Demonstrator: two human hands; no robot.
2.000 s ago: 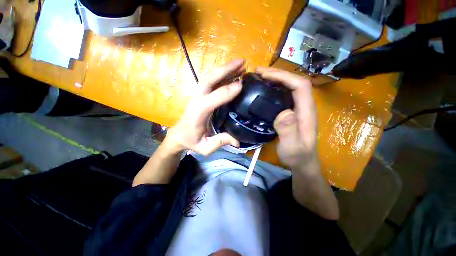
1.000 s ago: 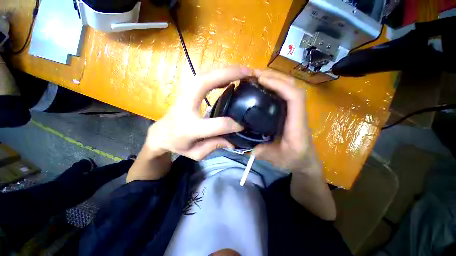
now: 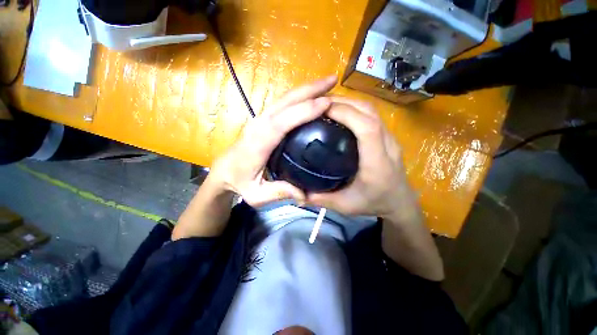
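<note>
A security camera with a glossy round black head [image 3: 321, 150] is held between both hands at the bench's front edge. A thin line runs around the black shell, with no wide gap showing. A white antenna [image 3: 317, 226] sticks out below, toward my lap. My left hand [image 3: 265, 154] wraps the left side, fingers over the top and thumb at the lower edge. My right hand [image 3: 376, 163] wraps the right side. The white body is almost wholly hidden beneath the head and hands. A black cable [image 3: 232, 72] runs behind my left hand.
Another camera with a white body [image 3: 124, 34] stands at the bench's back left, beside a pale sheet [image 3: 55, 55]. A grey-white screw feeder [image 3: 425, 29] stands back right, with the black power driver [image 3: 484, 73] in front. Shiny clear packaging [image 3: 52, 268] lies low on the left.
The black shell parts, apart with the inside showing earlier, now sit together as one ball. Both hands have closed around it. The person's dark leg at left has shifted.
</note>
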